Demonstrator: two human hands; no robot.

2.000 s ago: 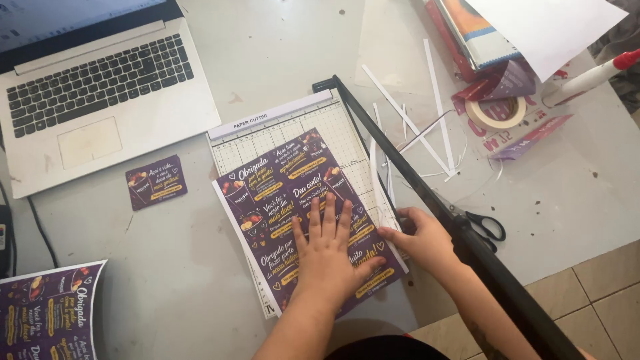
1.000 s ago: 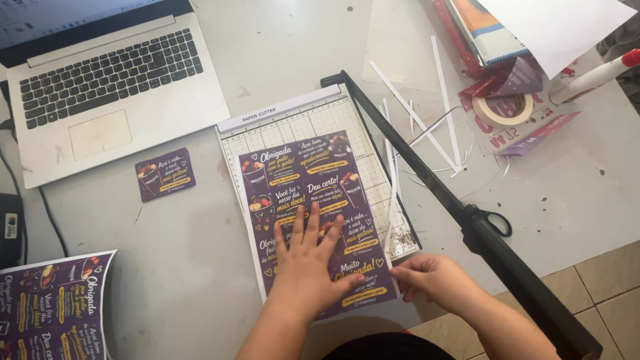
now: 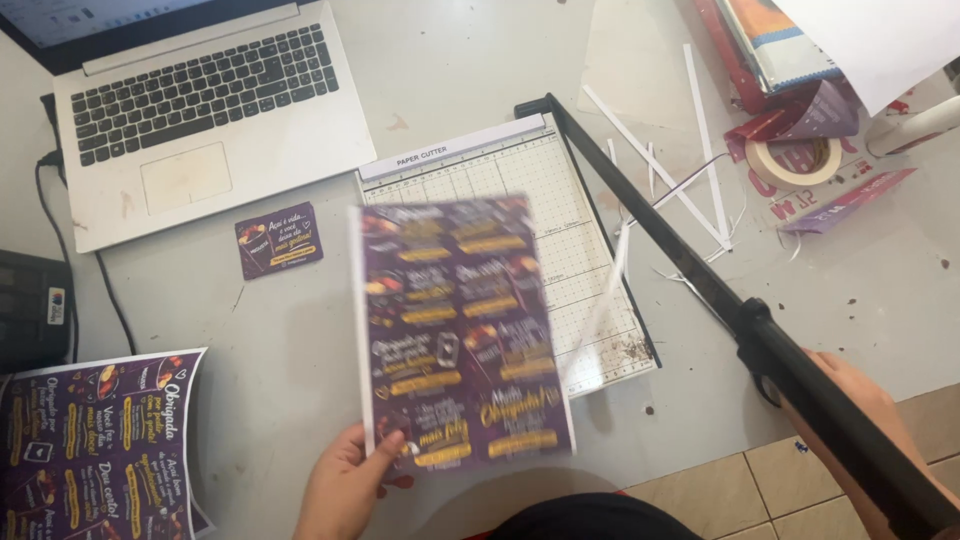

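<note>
My left hand (image 3: pixel 349 480) grips the lower left corner of a printed purple sheet (image 3: pixel 457 330), thumb on top. The sheet is slightly blurred and lies over or above the left part of the paper cutter (image 3: pixel 600 315), whose gridded bed shows at the top and right. My right hand (image 3: pixel 847 412) is at the right, partly hidden behind the cutter's black blade arm (image 3: pixel 720 292); whether it holds anything cannot be told. The arm slants from the bed's top right corner down to the lower right.
A laptop (image 3: pixel 195 127) stands upper left, with a small printed card (image 3: pixel 281 240) below it. More printed sheets (image 3: pixel 97 450) lie lower left. Paper strips (image 3: pixel 705 142), a roll of masking tape (image 3: pixel 795 169) and packaged items (image 3: pixel 780 45) lie upper right. Tiled floor (image 3: pixel 712 487) shows lower right.
My left hand was spread flat on the printed sheet; now it grips the sheet's lower left corner. The sheet has moved left on the cutter. My right hand has moved right, behind the blade arm.
</note>
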